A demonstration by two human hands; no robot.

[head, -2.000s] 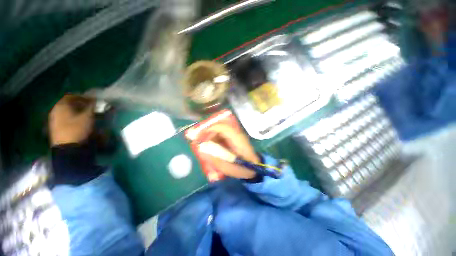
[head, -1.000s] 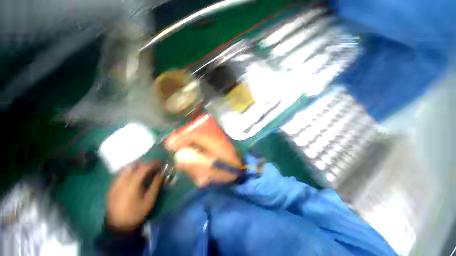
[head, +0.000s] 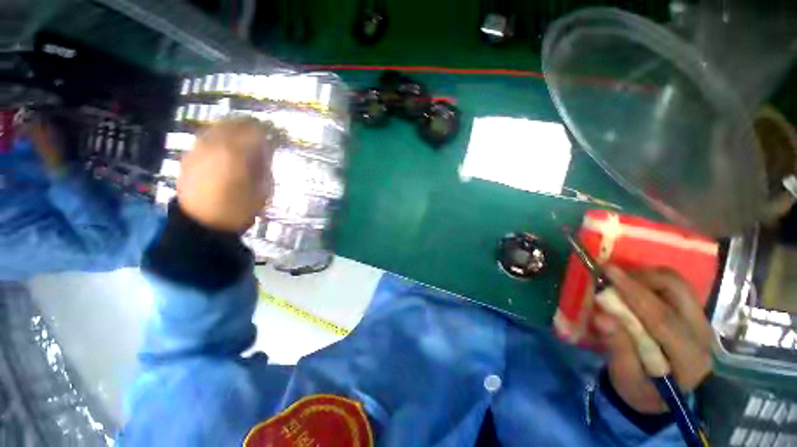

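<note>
My right hand (head: 660, 336) holds the soldering iron (head: 642, 336) like a pen, its metal tip pointing up-left over the edge of the red pad (head: 655, 253). A round black unit (head: 522, 256) with shiny parts inside lies on the green mat (head: 393, 205), left of the iron tip and apart from it. My left hand (head: 227, 173) is blurred, over the blister tray (head: 301, 183) of white and silver pieces at the left. Its fingertips are hidden, so I cannot tell whether it holds anything.
Several black units (head: 411, 105) stand beyond the tray. A white sheet (head: 517, 154) and a thin metal tool (head: 590, 198) lie near the red pad. The clear hood (head: 651, 113) hangs at upper right, beside a metal tray (head: 730, 327). Another person's blue sleeve (head: 65, 218) is at far left.
The view has swung left. My left hand has moved from beside my right hand to the left blister tray. The black unit now lies uncovered on the mat. My right hand still holds the iron.
</note>
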